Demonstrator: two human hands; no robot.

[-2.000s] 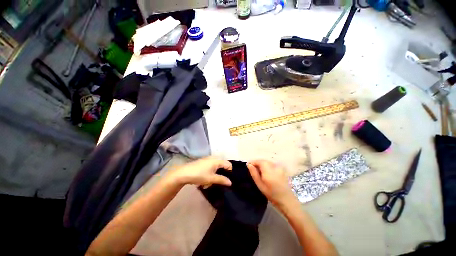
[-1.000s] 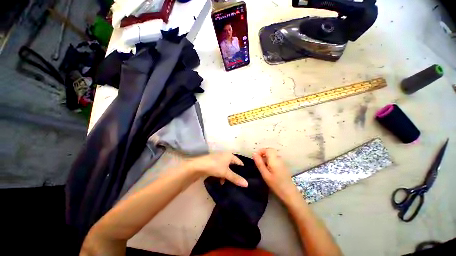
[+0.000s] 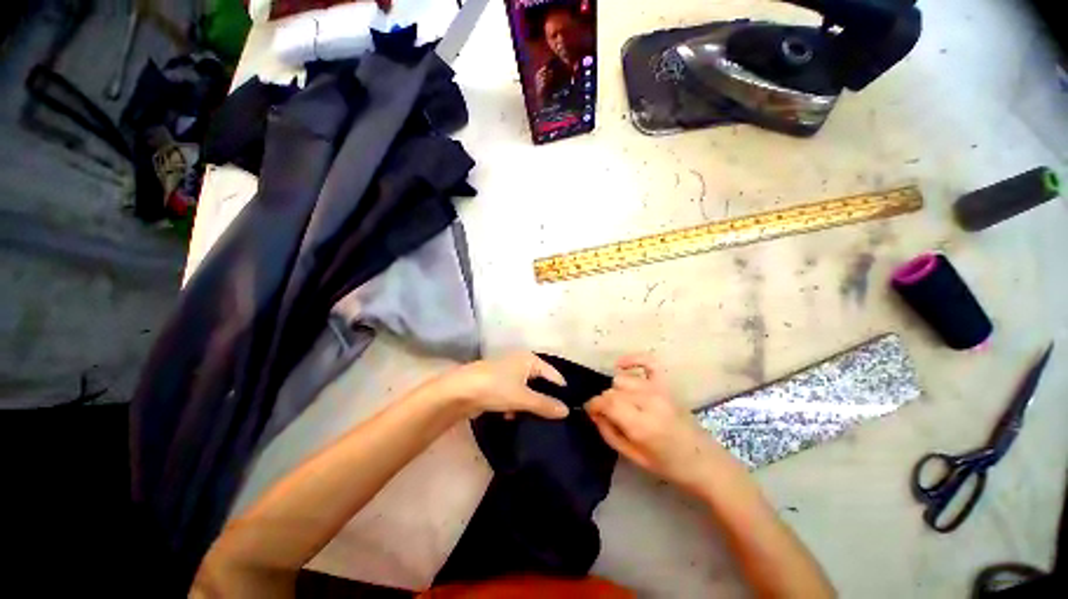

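A black cloth tube [image 3: 545,468] lies bunched on the worktable in front of me, its lower end running to the picture's bottom edge. My left hand [image 3: 515,388] pinches the cloth's folded upper edge between thumb and fingers. My right hand [image 3: 638,419] is at the same edge, just right of the left hand, thumb and forefinger closed together at the cloth. A needle or thread cannot be made out between the fingertips.
Dark and grey garments [image 3: 281,257] are heaped at left. Behind are an upright lit smartphone [image 3: 560,76] and an iron [image 3: 773,76]. A yellow ruler [image 3: 726,234], two thread cones [image 3: 943,301], a speckled silver slab [image 3: 820,398] and black shears [image 3: 978,456] lie right on the worktable [image 3: 656,316].
The view has tilted further down and shifted. My right hand has turned inward and closed its fingers at the cloth edge. My left thumb and fingers have drawn closer to it.
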